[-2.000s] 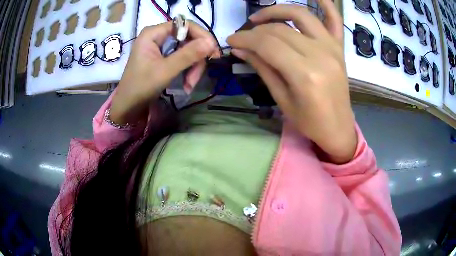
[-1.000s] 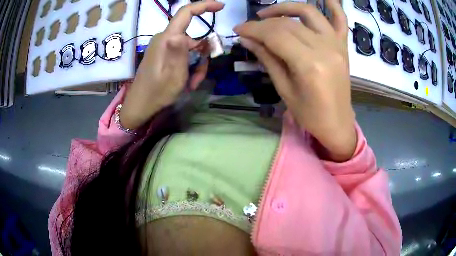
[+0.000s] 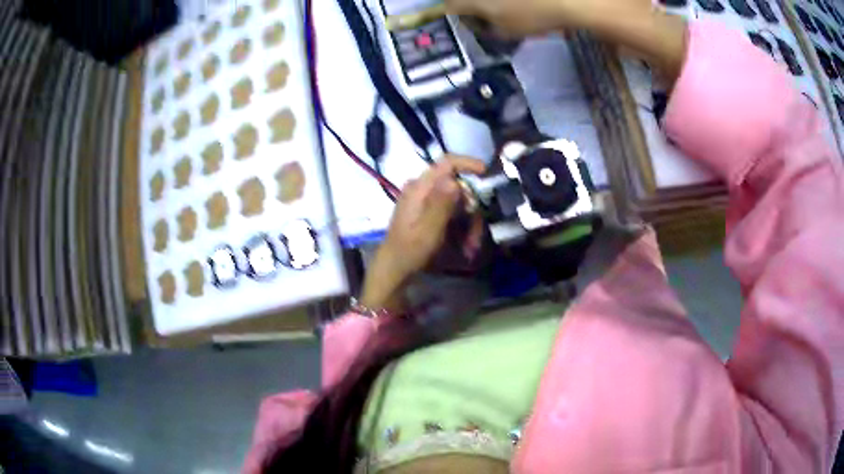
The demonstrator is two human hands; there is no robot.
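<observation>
The test fixture, a silver-white square plate [image 3: 581, 202] on a black base with a green edge, stands right of centre. A round-square black cover [image 3: 548, 178] with a pale centre dot sits on the plate. My left hand [image 3: 430, 215] is just left of the fixture, its fingers pinched around a small pale connector [image 3: 470, 192], partly hidden and blurred. My right hand [image 3: 504, 17] is at the top edge, partly cut off, by the upper end of the handheld digital meter [image 3: 428, 57]; its fingertips are blurred.
A foam tray [image 3: 324, 278] on the left has tan cutouts and several silvery disc units in its lowest row. A black stand arm [image 3: 514, 106] stands behind the fixture. Black and red cables [image 3: 347, 148] run left of the meter. More unit-filled trays [image 3: 680, 167] lie at the right.
The view has shifted, bringing the fixture and meter into sight. My right hand has moved away from my left hand, up to the meter. My left hand is now beside the fixture.
</observation>
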